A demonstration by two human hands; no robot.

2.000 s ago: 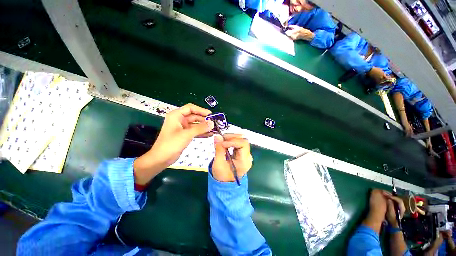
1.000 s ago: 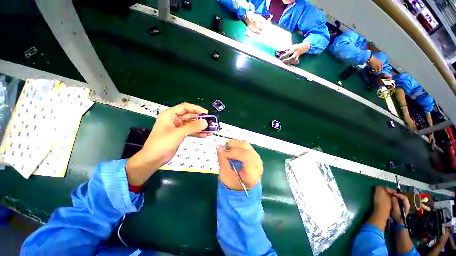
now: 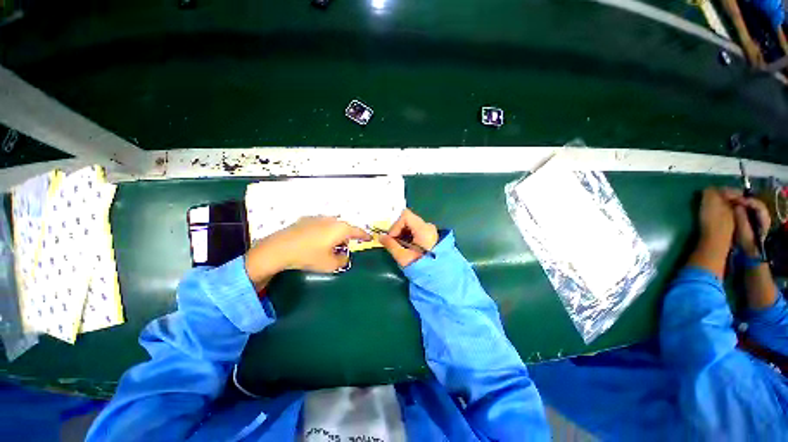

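My left hand (image 3: 304,244) holds a small housing (image 3: 343,259) with a pale rim, low under its fingers, mostly hidden. Its index finger points to the right, at the lower right part of the white adhesive sheet (image 3: 324,197). My right hand (image 3: 409,237) holds thin dark tweezers (image 3: 415,247), with their tips at the sheet's yellow lower edge near my left fingertip. Whether a piece is at the tips is too small to tell. A black smartphone (image 3: 226,231) lies at the sheet's left side.
Overlapping adhesive sheets (image 3: 67,250) lie at left. A clear bag with white sheets (image 3: 583,233) lies at right. Beyond the pale rail (image 3: 302,162), housings (image 3: 359,112) sit spaced on the dark green belt (image 3: 259,95). Another person's hands (image 3: 733,223) are at far right.
The view has tilted down. My left hand has lowered the housing from near the rail to below the sheet. My right hand has brought the tweezer tips to the sheet's lower edge.
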